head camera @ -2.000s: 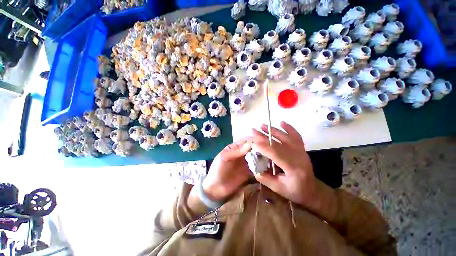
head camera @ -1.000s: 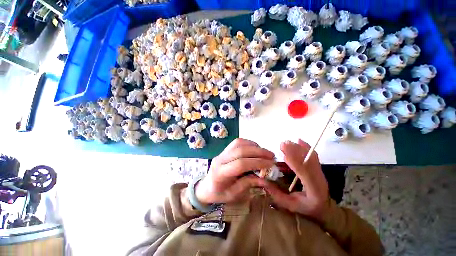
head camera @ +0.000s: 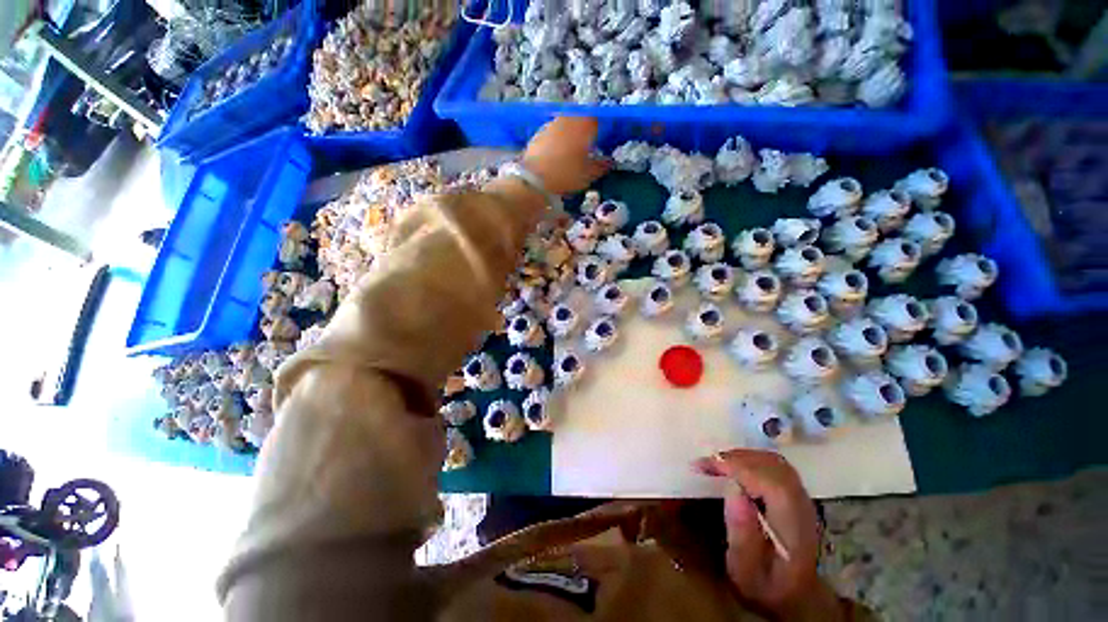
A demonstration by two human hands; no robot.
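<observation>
My left hand (head camera: 565, 156) is stretched far forward to the front rim of the large blue bin, at the left end of a row of pale ridged craft pieces (head camera: 735, 160). Its fingers are partly hidden, so I cannot tell whether it holds a piece. My right hand (head camera: 774, 535) is low at the near edge of the white sheet (head camera: 632, 450), holding a thin wooden stick (head camera: 768, 525). The red disc (head camera: 680, 366) lies on the sheet. More pale pieces with dark round openings stand in spaced rows to the right.
A heap of small orange-grey parts (head camera: 377, 207) is partly hidden by my left sleeve. Darker grey pieces (head camera: 207, 395) lie far left. Blue bins ring the back and sides: a large one (head camera: 680, 125) full of pale pieces, a smaller one with orange-grey parts (head camera: 377, 67), an emptier one (head camera: 225, 243).
My left hand has left the craft piece area at my chest and reached forward to the back. My right hand still holds the stick, now lower right. The view has tilted up, showing more bins.
</observation>
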